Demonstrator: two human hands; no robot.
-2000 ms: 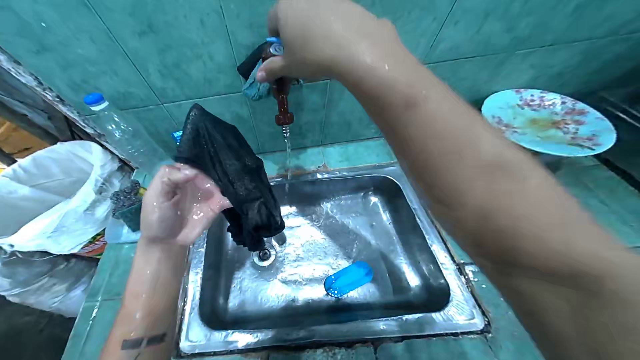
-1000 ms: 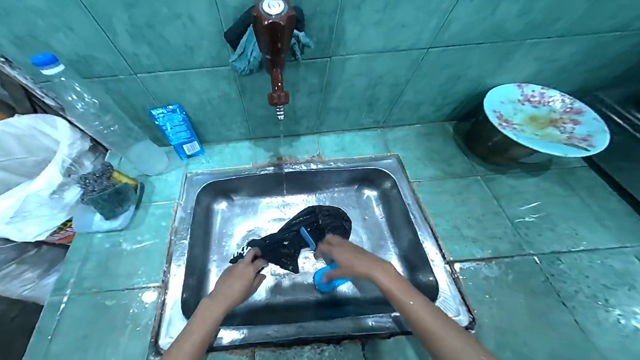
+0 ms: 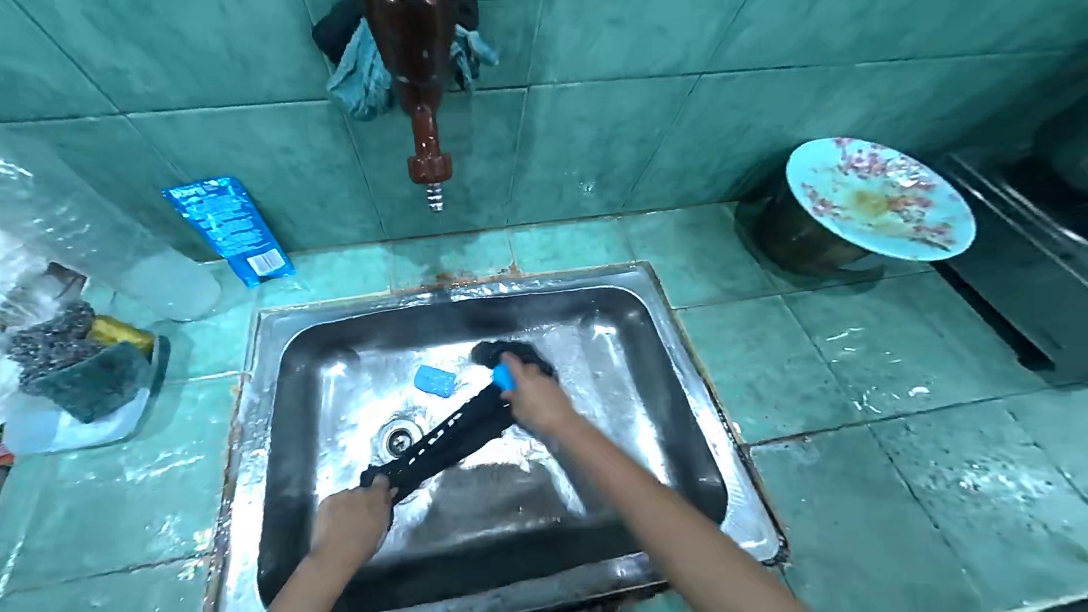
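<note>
A wet black cloth (image 3: 459, 438) is stretched diagonally across the basin of the stainless steel sink (image 3: 595, 476). At its lower left end, my left hand (image 3: 353, 518) grips the edge, near the drain. My right hand (image 3: 535, 395) holds a blue piece (image 3: 503, 376), perhaps soap, against the upper part of the cloth. Another blue piece (image 3: 435, 381) lies loose on the basin floor above the drain (image 3: 398, 439). Over the back of the sink hangs a brown tap (image 3: 429, 161), with no water seen running from it.
Left of the sink are a clear plastic bottle (image 3: 127, 246), a blue packet (image 3: 229, 228) against the wall and a container with scouring pads (image 3: 89, 374). At right, a floral plate (image 3: 880, 200) tops a metal pot (image 3: 795, 229). Cloths (image 3: 361, 76) hang behind the tap.
Two seconds ago my left hand held the cloth up and my right hand was at the tap, with water running. Both hands are now down in the basin, and the cloth is drawn out lengthwise.
</note>
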